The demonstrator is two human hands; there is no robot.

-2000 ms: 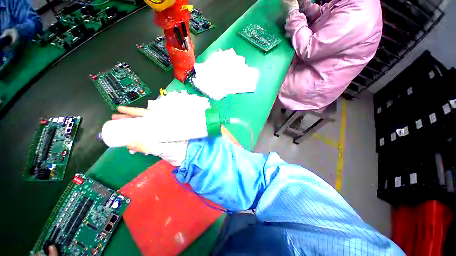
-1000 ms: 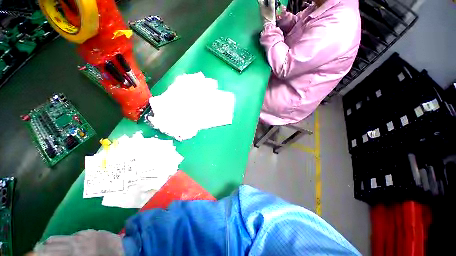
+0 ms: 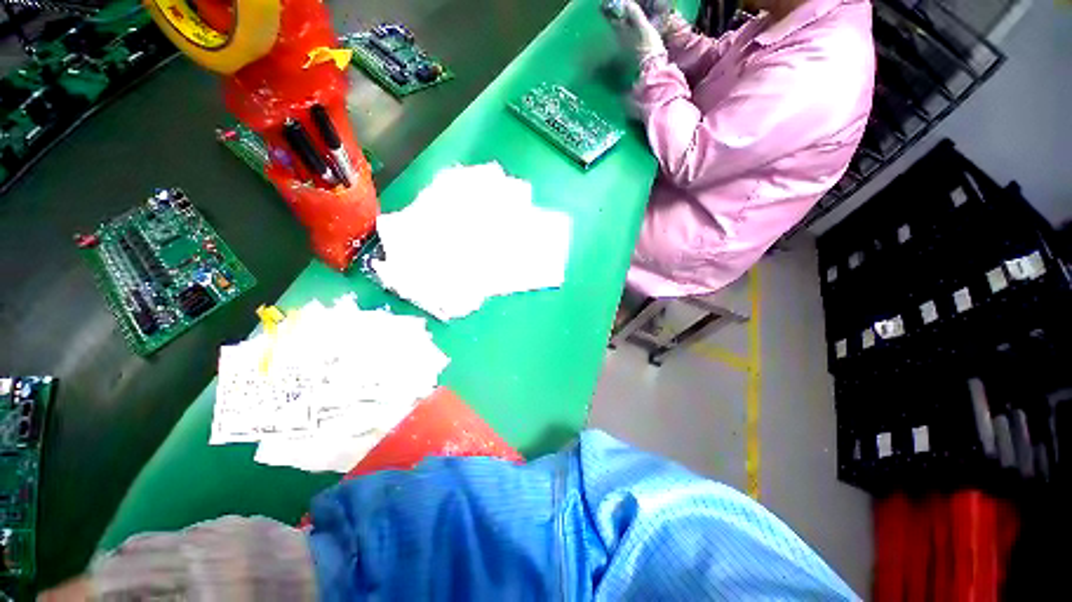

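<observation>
My right hand (image 3: 212, 562), in a pale glove below a blue sleeve, lies at the bottom left edge. Its fingers are cut off or hidden, so I cannot see whether it holds anything. My left hand is out of the picture. The red pad (image 3: 437, 433) shows just beyond my sleeve, partly covered by it. One green circuit board (image 3: 21, 470) is cut off by the left edge, and another circuit board (image 3: 167, 268) lies on the dark belt.
Printed white papers (image 3: 317, 394) and a blank white stack (image 3: 476, 241) lie on the green bench (image 3: 517, 365). A red tool holder (image 3: 300, 129) with a yellow tape roll (image 3: 223, 35) stands behind. A person in pink (image 3: 764, 153) sits beyond, near a board (image 3: 568, 121). Black racks (image 3: 940, 318) are right.
Since two seconds ago, my right hand has dropped to the bottom left edge and the white tube has left view. My left fingertips and the nearest board are out of frame. The camera view has shifted.
</observation>
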